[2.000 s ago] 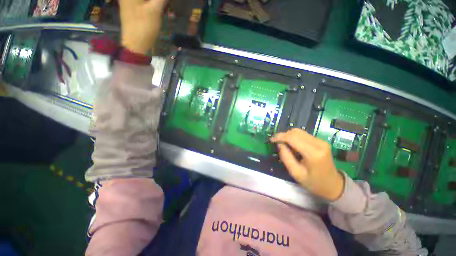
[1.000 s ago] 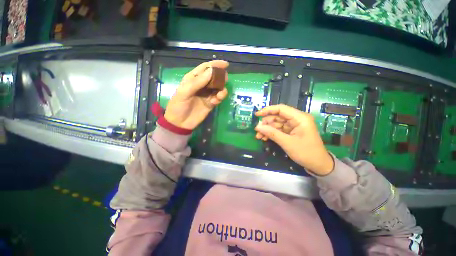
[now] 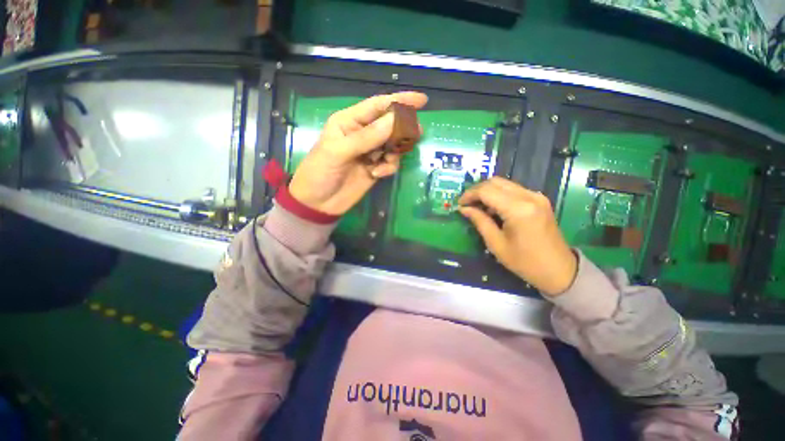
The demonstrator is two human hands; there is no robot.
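My left hand (image 3: 349,159) holds a chunky orange-brown square block (image 3: 402,126) between thumb and fingers, above the left part of the carrier. My right hand (image 3: 521,228) has its fingertips pinched at the centre of a green circuit board (image 3: 417,226); whether something tiny is between them is too small to tell. A second green board (image 3: 303,140) in the same black carrier (image 3: 396,83) lies partly under my left hand. No brown blocks show on the board at my right fingertips. A red wrist strap (image 3: 303,209) is on my left wrist.
To the right, a carrier holds boards with a dark brown bar (image 3: 621,182) and a square block (image 3: 621,237) each. Left are red-handled pliers (image 3: 67,129) and a metal rod (image 3: 138,199). Black trays (image 3: 185,26) and a tray of white-and-green pieces (image 3: 711,24) lie beyond the rail.
My left hand has come back from the block tray with a square block and hovers over the carrier. My right fingertips have moved from the board's lower right edge to its centre.
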